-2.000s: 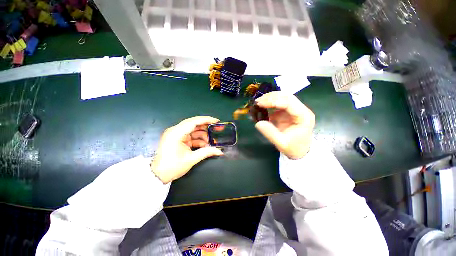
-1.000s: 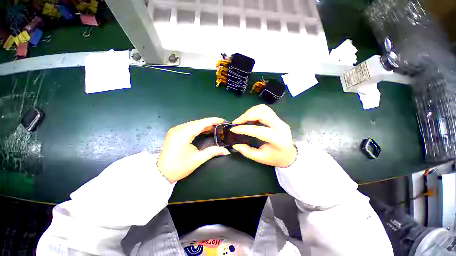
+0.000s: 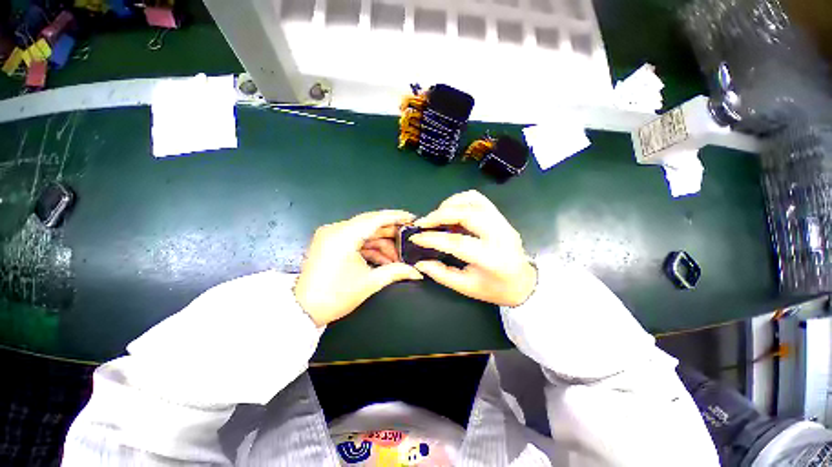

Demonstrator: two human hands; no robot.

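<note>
My left hand point(image 3: 351, 264) grips a watch case point(image 3: 404, 242) by its left side, in front of me above the bench. My right hand point(image 3: 479, 251) holds a black display module point(image 3: 429, 249) against the case with its fingertips. The fingers cover much of both parts, so how far the module sits in the case cannot be told. No orange tail shows between the hands. A tall stack of display modules point(image 3: 443, 123) with orange tails to its left stands behind the hands, with a smaller stack point(image 3: 504, 157) to its right.
A green bench point(image 3: 228, 219) bears an empty watch case point(image 3: 682, 270) at right and a watch head point(image 3: 54, 203) at far left. White wipes point(image 3: 193, 116), a white bottle point(image 3: 680, 130) and a blister tray point(image 3: 438, 55) lie behind. Clear trays point(image 3: 807, 210) stand far right, binder clips point(image 3: 46, 46) rear left.
My right hand has come from beside the small stack to my left hand, bringing a display module with an orange tail to the case. The tail no longer shows. The view has shifted slightly.
</note>
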